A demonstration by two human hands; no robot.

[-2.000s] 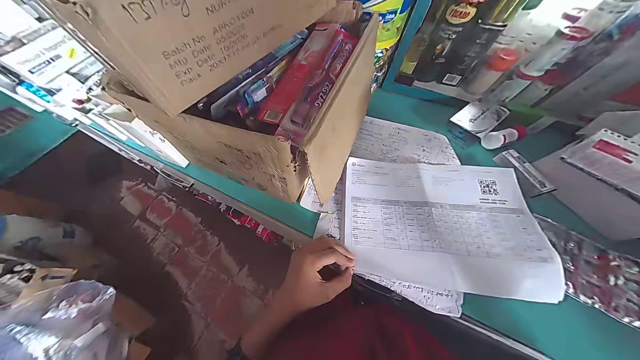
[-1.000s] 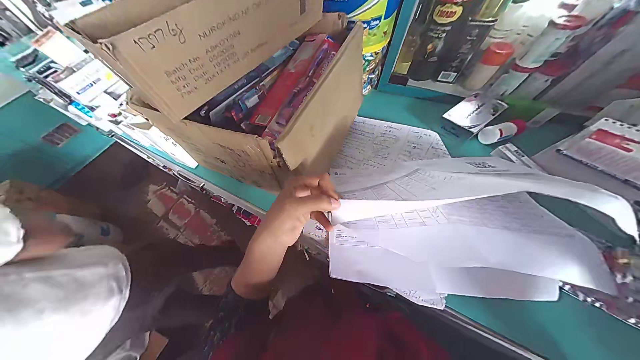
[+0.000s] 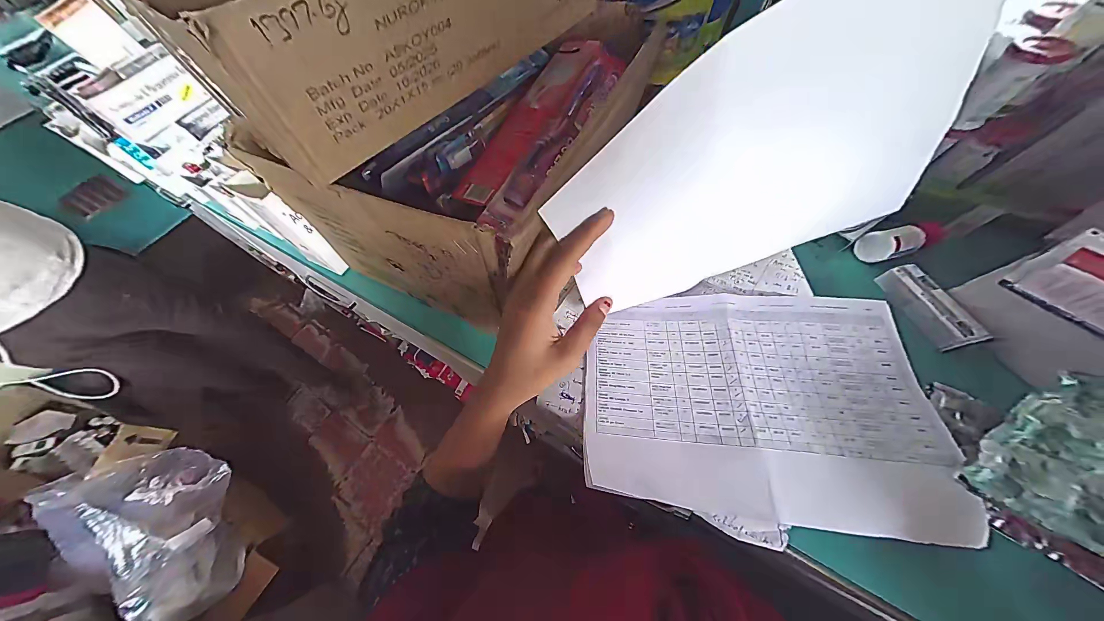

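My left hand (image 3: 548,323) holds the lower left corner of a raised paper sheet (image 3: 768,164) between thumb and fingers. The sheet's blank side faces me. Below it, a printed table sheet (image 3: 750,379) with pen ticks lies on the teal counter, over handwritten papers (image 3: 763,274). A cardboard box (image 3: 388,250) stands open just left of the hand and holds several long packets, among them a red box (image 3: 535,129). My right hand is out of view.
A white tube with a red cap (image 3: 893,243) and a clear flat pack (image 3: 936,306) lie right of the papers. A green crinkled bundle (image 3: 1048,470) is at the right edge. Plastic bags (image 3: 142,535) and cartons sit lower left, beside a brick floor (image 3: 345,431). A person in dark clothing is at left.
My left hand has lifted the top sheet off the stack and raised it, uncovering another printed sheet beneath. A person with pale headwear or cloth has come in at the left.
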